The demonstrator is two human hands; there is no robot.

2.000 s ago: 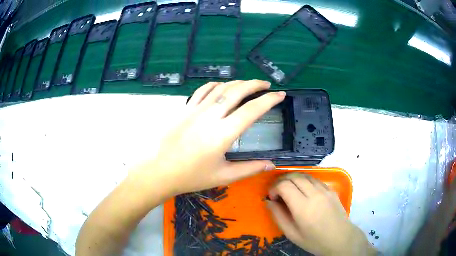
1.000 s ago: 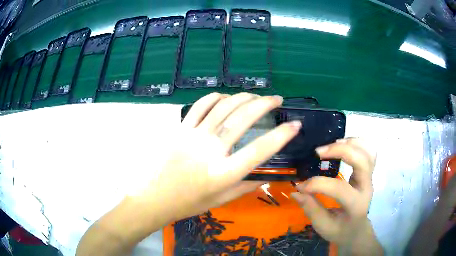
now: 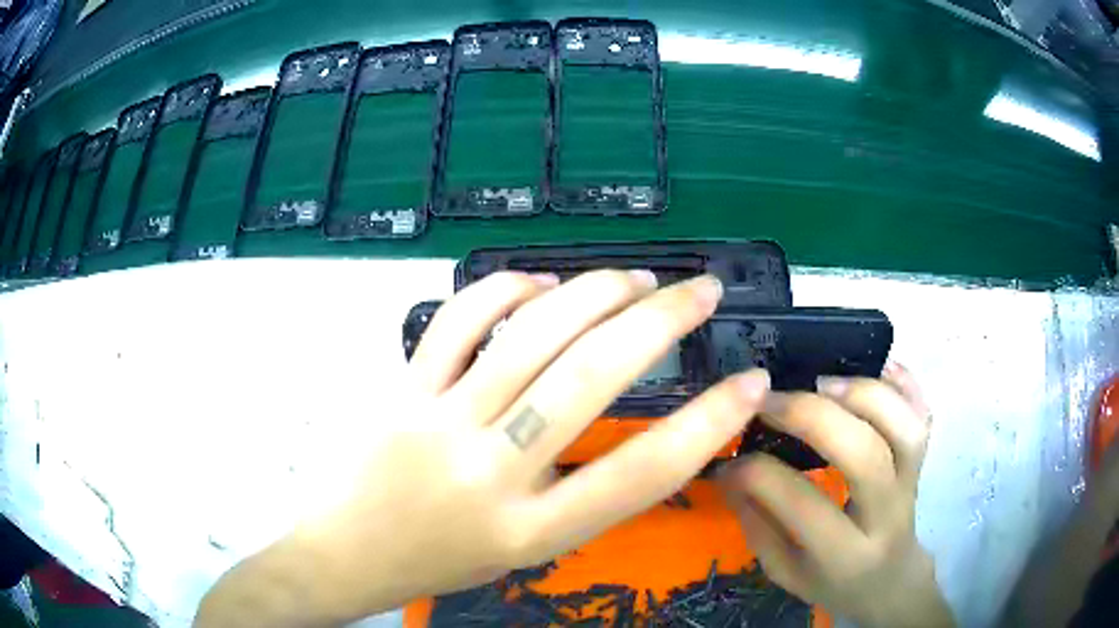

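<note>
A black phone middle frame (image 3: 804, 344) is held tilted over the far edge of the orange parts tray (image 3: 663, 528). My left hand (image 3: 552, 429) lies across it from the left, fingers spread over its window. My right hand (image 3: 847, 491) has its fingertips at the frame's near edge by the right end. Whether a side key is between those fingertips cannot be told. Another black frame, the working stack (image 3: 755, 264), lies flat just beyond. Black side keys (image 3: 601, 604) lie heaped in the near part of the tray.
A green conveyor belt (image 3: 785, 160) runs across the back with a row of frames (image 3: 610, 117) on its left and middle. White covering (image 3: 246, 368) surrounds the tray. An orange object (image 3: 1106, 429) and part of an arm (image 3: 1068, 552) are at the right edge.
The held frame has moved slightly right and towards me, showing more of the stack beyond. My left hand has shifted nearer, and my right hand is slightly lower at the frame's edge.
</note>
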